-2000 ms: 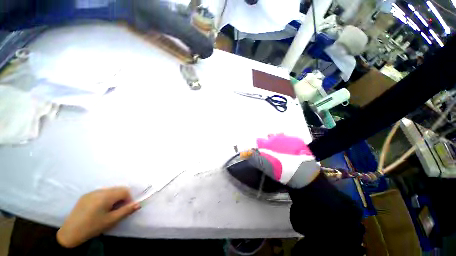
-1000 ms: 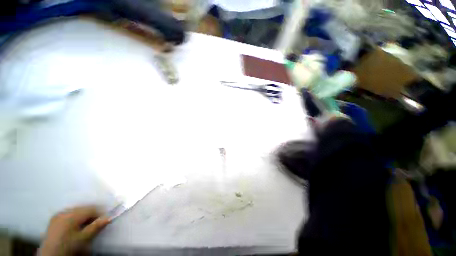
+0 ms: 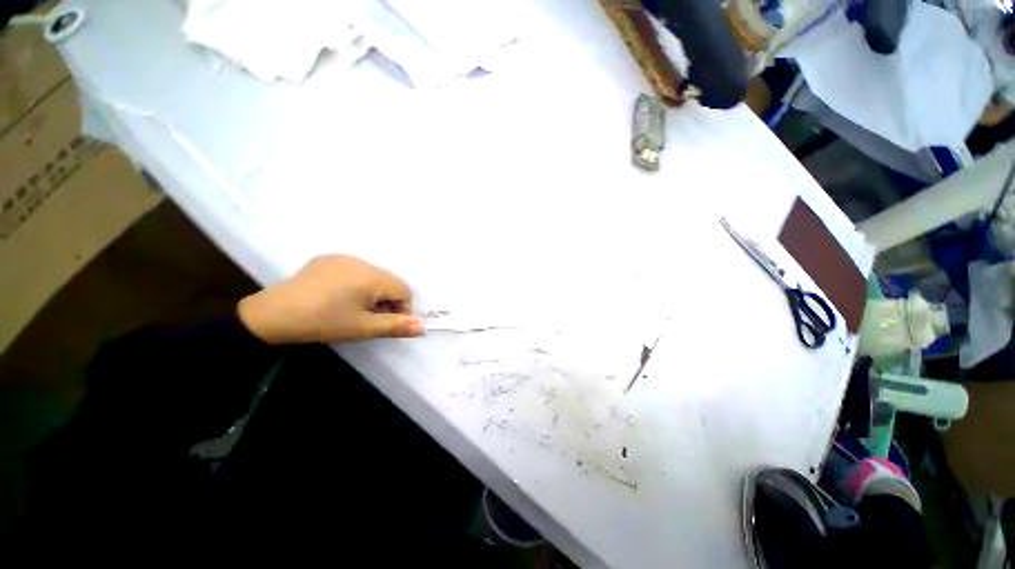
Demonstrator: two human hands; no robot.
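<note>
My bare left hand (image 3: 334, 300) is at the near table edge. Its thumb and forefinger pinch the edge of a thin white fabric piece (image 3: 462, 322), which barely shows against the white cloth. The steam iron (image 3: 790, 517) is at the lower right on the table, cut off by the picture's edge. My right hand (image 3: 879, 480), in a pink and grey glove, is small and partly hidden beyond the iron, at the table's right edge. Its fingers do not show clearly. Dark thread ends (image 3: 501, 389) and a small slim dark item (image 3: 642, 365) lie on the table.
Shears (image 3: 785, 291) lie beside a dark red-brown board (image 3: 824, 261). A patterned oblong item (image 3: 647, 133) lies near the black padded arm (image 3: 708, 56). Crumpled white pieces (image 3: 278, 39) are at the far left. A pale green bottle (image 3: 924, 395) is off the right edge; a carton (image 3: 67, 167) is at left.
The view has turned. My right hand has left its place on top of the iron, and the iron is now farther from my left hand. My left hand still pinches the fabric edge.
</note>
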